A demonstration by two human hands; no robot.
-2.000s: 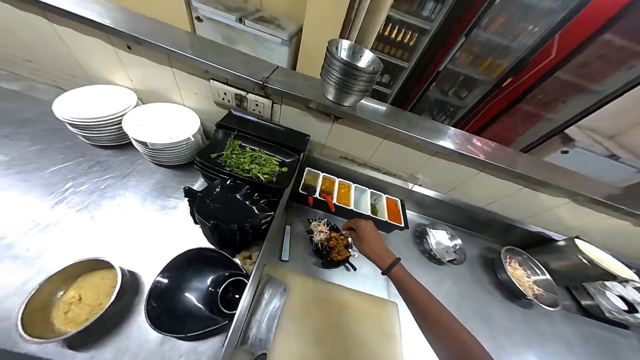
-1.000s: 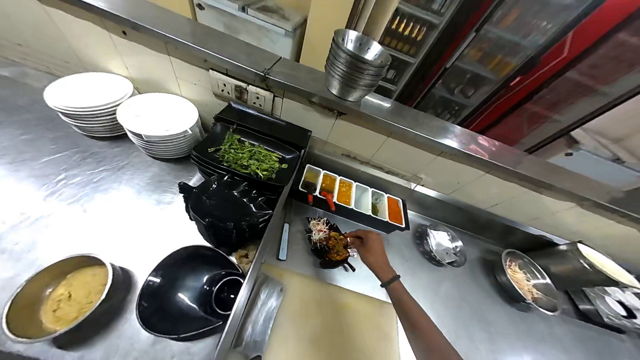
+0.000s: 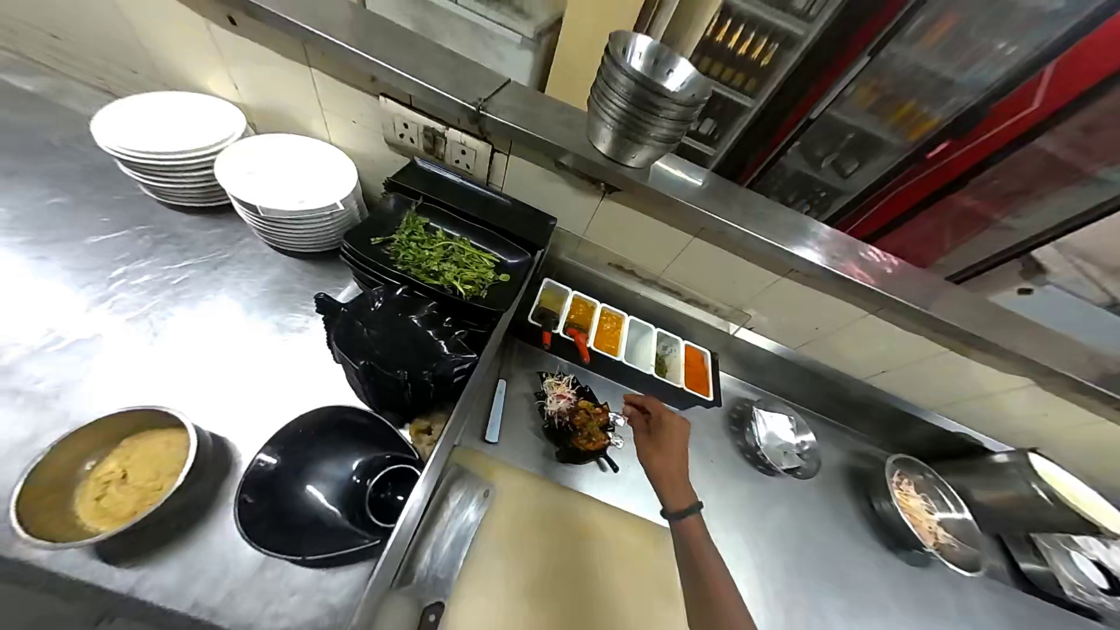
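Note:
My right hand [image 3: 658,442], with a dark band on its wrist, is just right of a black leaf-shaped dish [image 3: 573,446]. Its fingertips are pinched near small pieces of crumpled foil [image 3: 618,429] at the dish's right edge; whether they grip any foil is unclear. Browned food [image 3: 589,424] and shredded white and red vegetable [image 3: 558,395] lie in the dish. Behind it stands a row of white sauce containers [image 3: 639,343] in a black holder. My left hand is out of view.
A cutting board [image 3: 560,542] lies in front, with a cleaver [image 3: 451,534] beside it. Leafy herbs on black plates [image 3: 363,229], white plates [image 3: 284,175], stacked black dishes [image 3: 394,350] and a bowl of batter [image 3: 35,490] stand left. Steel bowls [image 3: 958,499] are at the right, under a ledge [image 3: 744,210].
My right hand has shifted slightly away from the food towards the right edge of the dish. The dish stays in about the same place.

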